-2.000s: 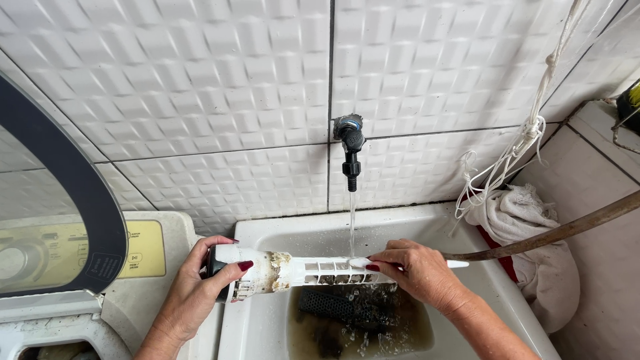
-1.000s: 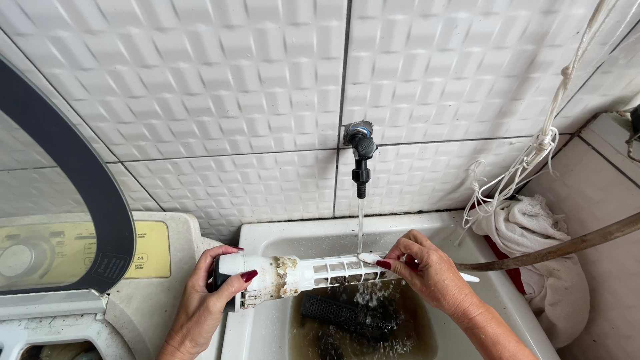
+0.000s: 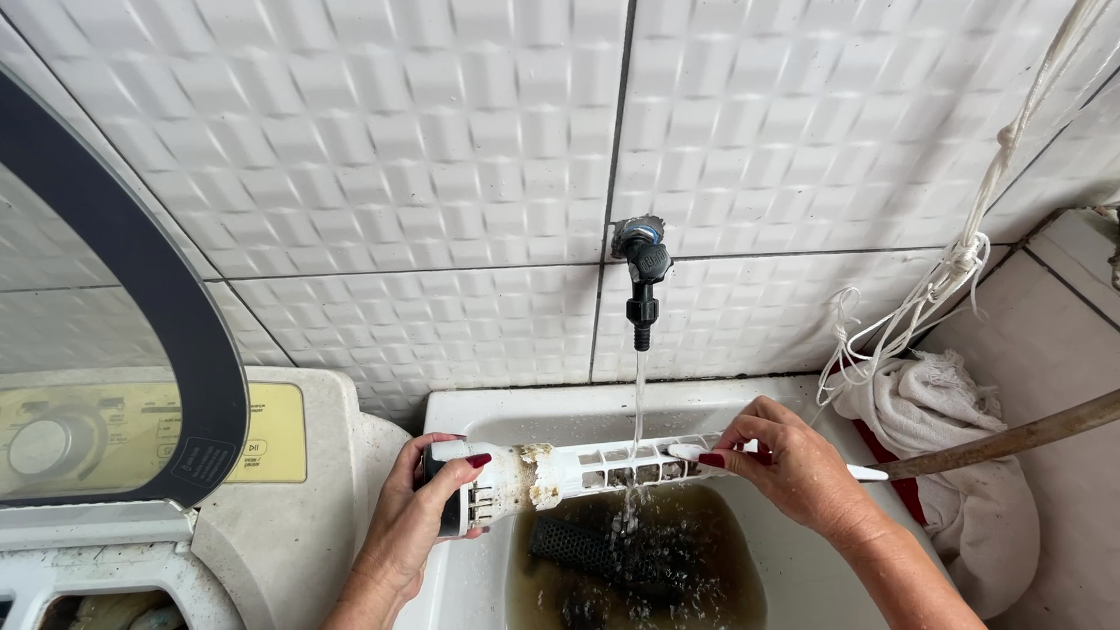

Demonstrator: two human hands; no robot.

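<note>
My left hand (image 3: 420, 507) grips the dark-capped left end of a white plastic washing machine filter part (image 3: 503, 481), a tube with an open lattice and brown grime around its middle. My right hand (image 3: 787, 464) pinches a slim white tool (image 3: 866, 473), whose flat rounded tip rests on the lattice near its right end; its exact kind is unclear. Water from a black plastic tap (image 3: 647, 280) runs onto the lattice and down into the white sink (image 3: 490, 407). A black perforated mesh part (image 3: 573, 547) lies partly under murky brown water.
At left stands a washing machine (image 3: 289, 542) with its dark-rimmed clear lid (image 3: 188, 306) raised. White cords (image 3: 954, 262) hang at right above a white cloth (image 3: 936, 411). A brown stick or pipe (image 3: 1006, 442) slants over the sink's right edge. Textured white tiles back the sink.
Both hands still hold the filter part and the tool under the running water. The tool's tip has stayed near the lattice's right end.
</note>
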